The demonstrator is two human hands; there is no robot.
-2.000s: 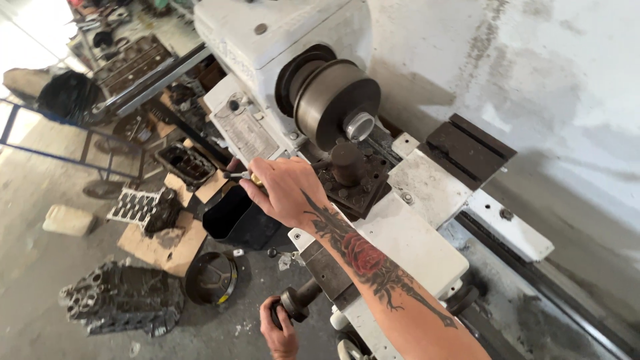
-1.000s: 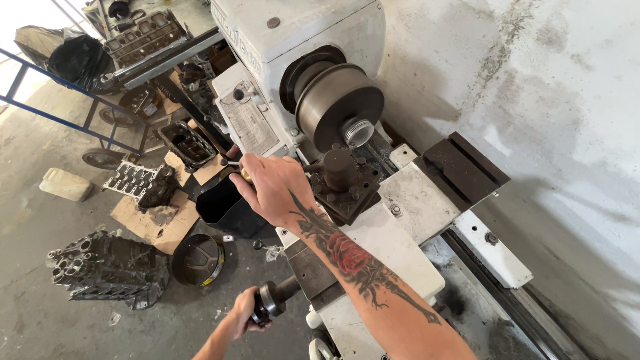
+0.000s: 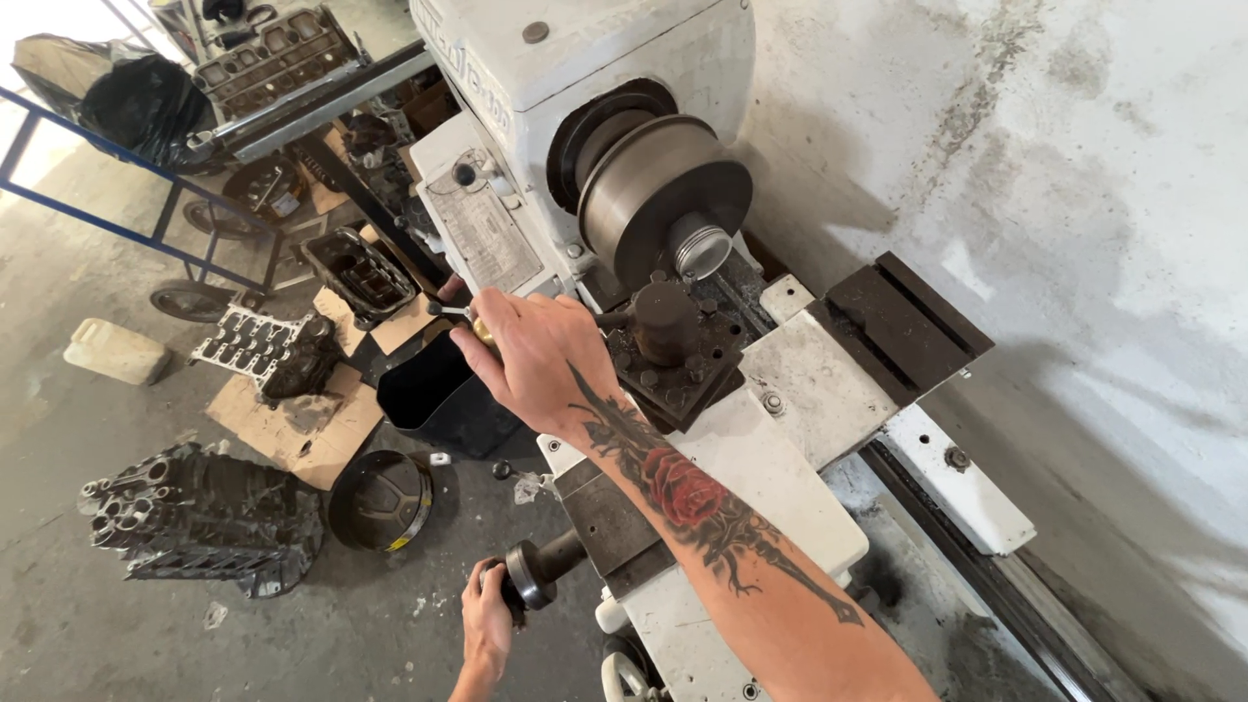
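Note:
My right hand (image 3: pixel 541 361), on the tattooed arm, is closed around a lever (image 3: pixel 614 319) at the lathe's tool post (image 3: pixel 667 322). A brass-coloured part (image 3: pixel 485 336) shows between thumb and fingers; most of the grip is hidden. Past the fingers, a thin metal rod (image 3: pixel 448 309) sticks out, its attachment unclear. Lower down, my left hand (image 3: pixel 486 619) holds the dark rim of a handwheel (image 3: pixel 517 580) at the end of a cross-slide shaft. Behind the tool post, a round steel chuck or faceplate (image 3: pixel 658 195) carries a short ringed metal piece (image 3: pixel 702 251).
The white headstock (image 3: pixel 585 49) rises behind, with the wall to the right. Lathe bed rails (image 3: pixel 975 585) run to the lower right. On the floor at left are a black bin (image 3: pixel 458 429), a round pan (image 3: pixel 375 502), an engine block (image 3: pixel 210 517) and a plastic canister (image 3: pixel 117 351).
My left hand has shifted its hold around the handwheel, from below it to its left side. My right hand stays at the tool post lever. The view has shifted slightly.

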